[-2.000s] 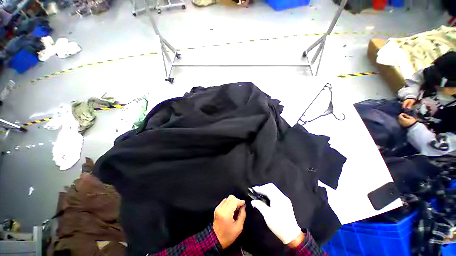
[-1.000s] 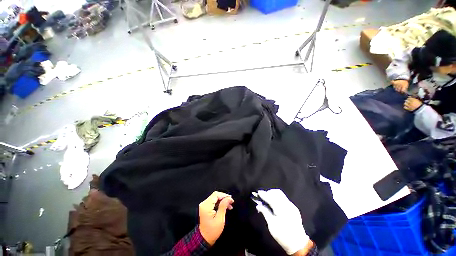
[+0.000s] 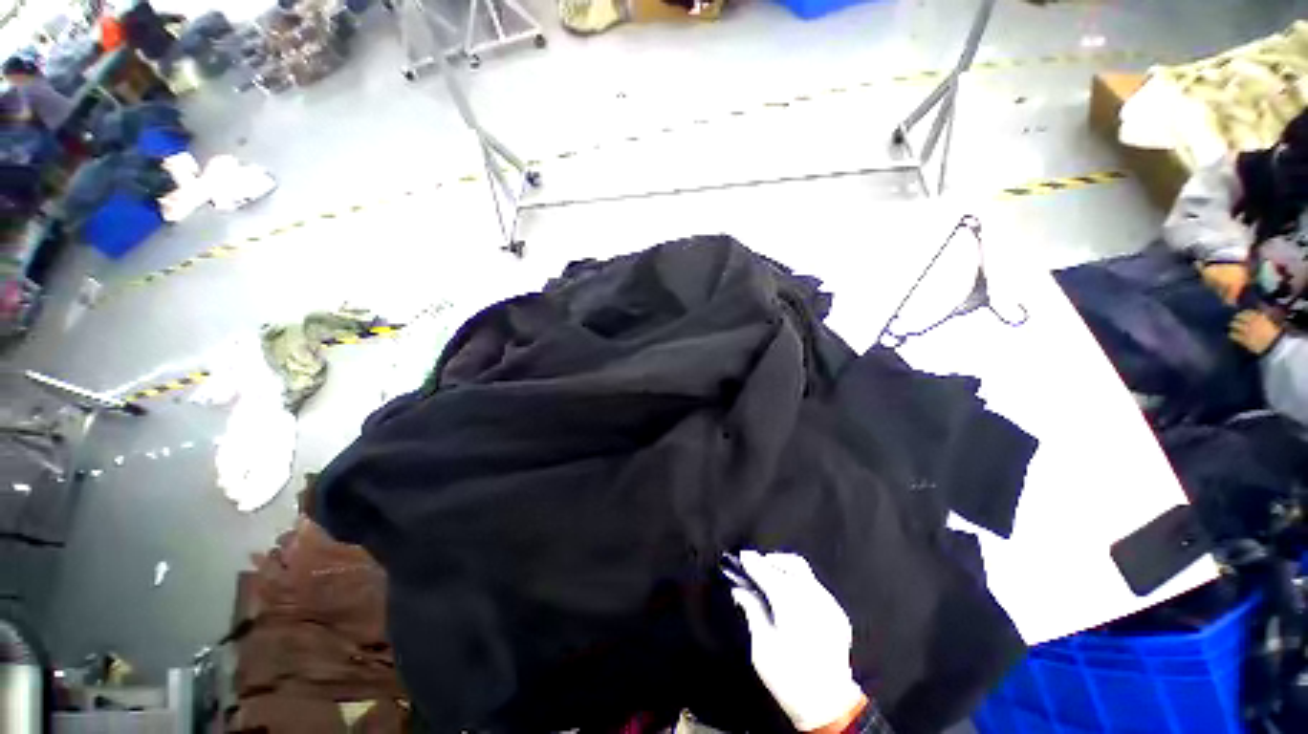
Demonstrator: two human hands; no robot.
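A large black garment (image 3: 617,459) lies heaped over the table's front and hangs toward me. My right hand (image 3: 798,645), in a white glove, is on the black cloth right of the lower middle. It holds small dark thread snips (image 3: 749,585) in the palm, with the tips pointing up and left. My left hand is not visible; only a bit of red plaid sleeve may show at the bottom edge. Whether the cloth hides the hand or it is below the picture, I cannot tell.
A white tabletop (image 3: 1097,445) holds a black hanger (image 3: 978,298) and a smartphone (image 3: 1159,551). A blue crate (image 3: 1133,681) stands at the lower right. Brown garments (image 3: 323,631) lie at lower left. A metal rack (image 3: 717,189) stands behind. Another person's hands (image 3: 1245,308) are on dark cloth at right.
My bare left hand, earlier beside the gloved one with its fingertips pinched, has gone out of sight downward. My right hand stays on the cloth with the snips. The view has shifted slightly.
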